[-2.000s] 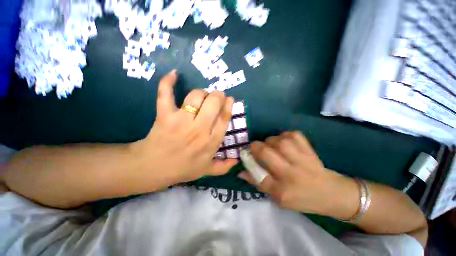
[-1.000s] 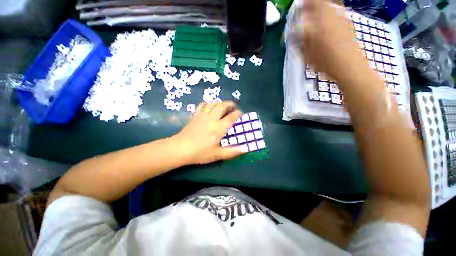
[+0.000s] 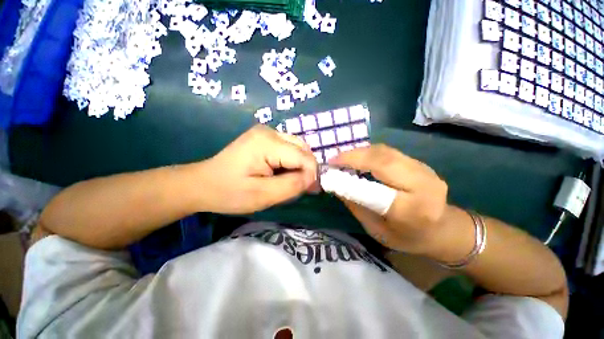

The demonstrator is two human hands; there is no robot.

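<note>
My left hand (image 3: 265,172) and my right hand (image 3: 397,192), with white ribbed wrapping on one finger, meet fingertip to fingertip near my chest. A small dark-edged piece, apparently a square component (image 3: 323,170), is pinched between them, mostly hidden by the fingers. Just beyond lies the PCB panel with rows of whitish square components (image 3: 334,129) on it. Its near part is covered by my hands. Small white punched pieces (image 3: 281,73) lie loose beyond the panel.
A large pile of white punched pieces (image 3: 109,66) lies at the left, beside a blue bin (image 3: 43,79). Green spare panels (image 3: 265,5) show at the top edge. A white stack (image 3: 453,86) with a component grid stands at the right. A white charger plug (image 3: 572,196) lies near it.
My right hand has come back from the white stack to meet my left hand. My left hand has moved off the panel's components, leaving more of the rows showing.
</note>
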